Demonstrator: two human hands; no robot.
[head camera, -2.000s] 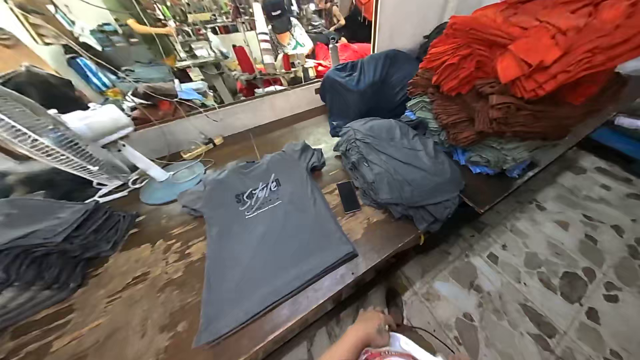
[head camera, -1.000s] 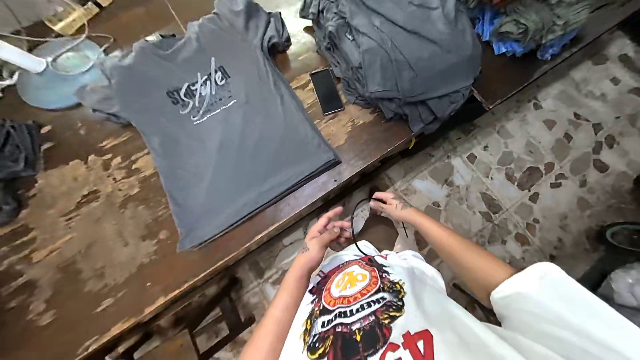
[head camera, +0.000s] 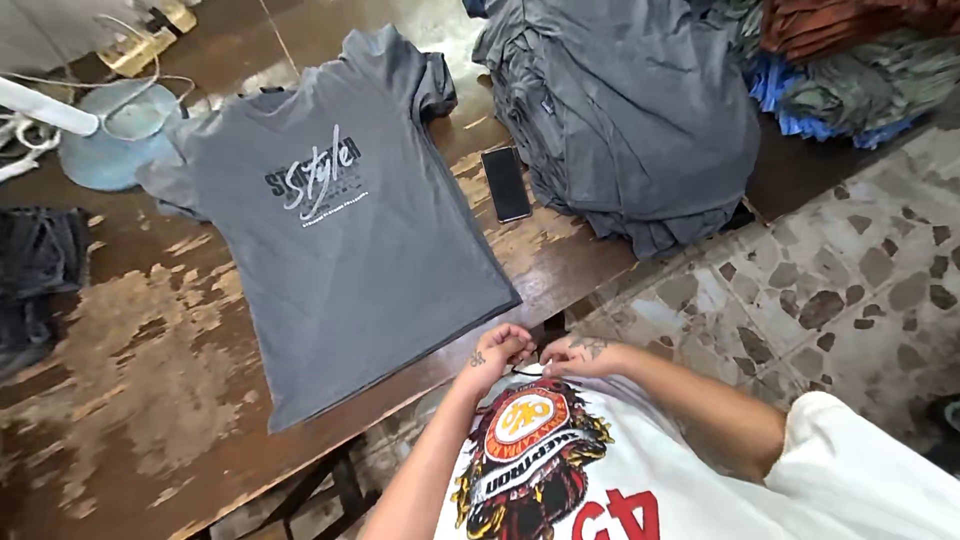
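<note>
My left hand (head camera: 504, 351) and my right hand (head camera: 581, 355) are close together at the front of my white printed T-shirt (head camera: 645, 442), by the table's near edge. A short stretch of thin black cord (head camera: 527, 371) shows between them; the fingers are curled, and which hand grips the cord cannot be told. Just beyond my left hand, a stack of grey T-shirts (head camera: 360, 277) lies flat on the table, its top one bearing a printed chest design. A dark-screened smartphone (head camera: 506, 184) lies to the right of this stack.
A heap of grey garments (head camera: 637, 112) sits right of the phone, with green, blue and rust-red cloth (head camera: 847, 26) beyond. The blue round fan base (head camera: 120, 131) and its cables are at the back left, dark folded cloth (head camera: 41, 255) at the left edge. The worn wooden table (head camera: 150, 367) ends above a tiled floor.
My hands have come closer together; one second ago they were farther apart, with a loop of black cord between them. The view has tilted down since two seconds ago.
</note>
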